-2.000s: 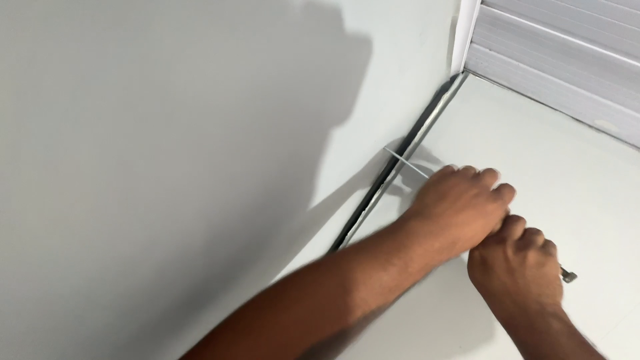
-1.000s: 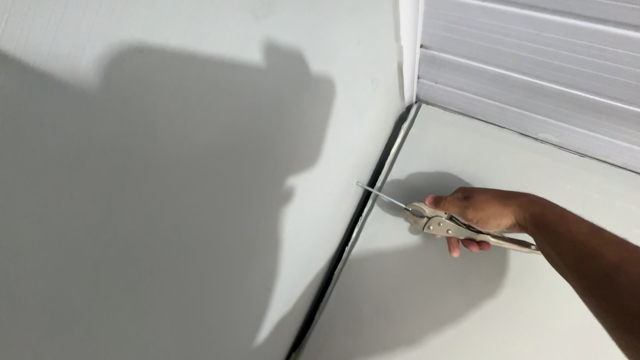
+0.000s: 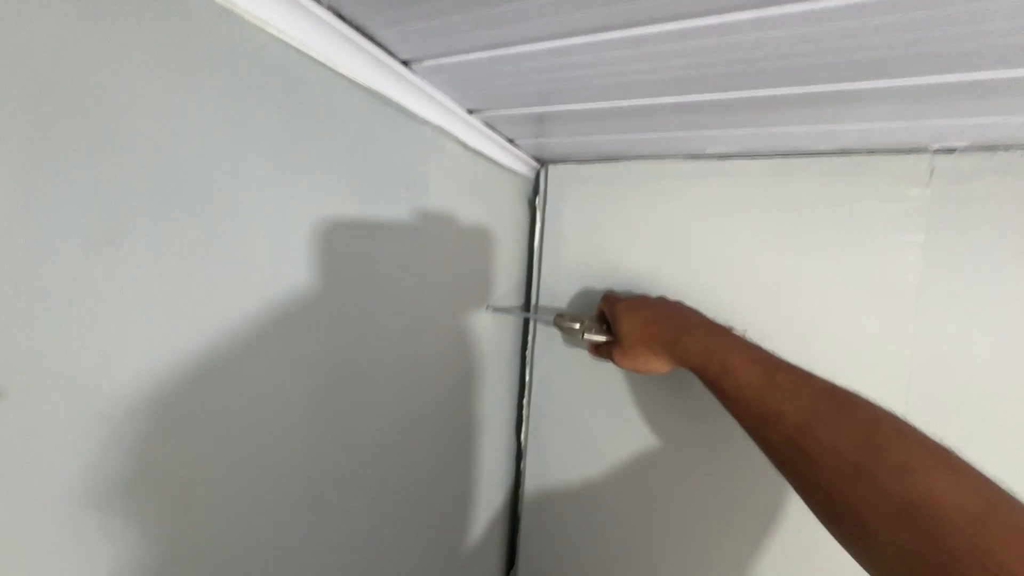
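My right hand [image 3: 650, 332] is closed around a pair of metal locking pliers [image 3: 582, 327], just right of the wall corner. From the jaws a thin metal rod [image 3: 520, 313] points left, crossing in front of a dark vertical gap edged with a metal strip [image 3: 537, 264]. Whether the rod's tip touches the left wall cannot be told. Most of the pliers' handles are hidden by my fingers. My left hand is out of view.
A pale wall panel [image 3: 200, 144] lies to the left and another [image 3: 744, 232] to the right. Above them are a white slatted ceiling [image 3: 720, 56] and white trim [image 3: 384, 88] along the left wall's top. Shadows fall on both walls.
Two seconds back both hands were together near the corner gap; my left hand has since left the view. The view has turned to show more of the ceiling.
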